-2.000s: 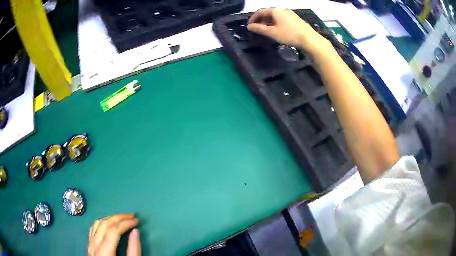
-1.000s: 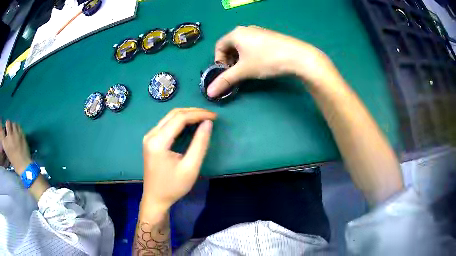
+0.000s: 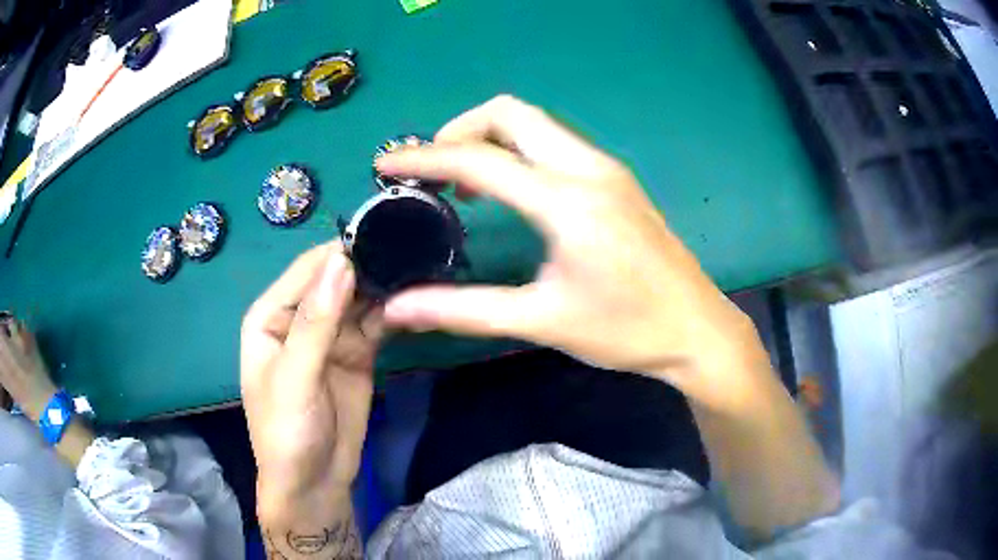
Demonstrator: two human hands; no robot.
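Observation:
A round watch case with a black disc face and a silver rim is tilted up above the mat's front part. My left hand holds it by its lower left edge between thumb and fingers. My right hand is around its right side with thumb and fingers spread wide; whether the thumb touches the lower rim is unclear. A silver-blue speckled module lies just behind the case, partly hidden by my right fingers. Another such module and a close pair lie to the left on the green mat.
Three amber-centred watch assemblies form a row farther back. A black foam tray is at the right. A white board with a dark round part is far left. Another person's hand and blue wristband are at the left edge.
My left hand has closed on the watch case, which now shows face-on. My right thumb and fingers have spread around it. A speckled module now shows behind it. The view has shifted.

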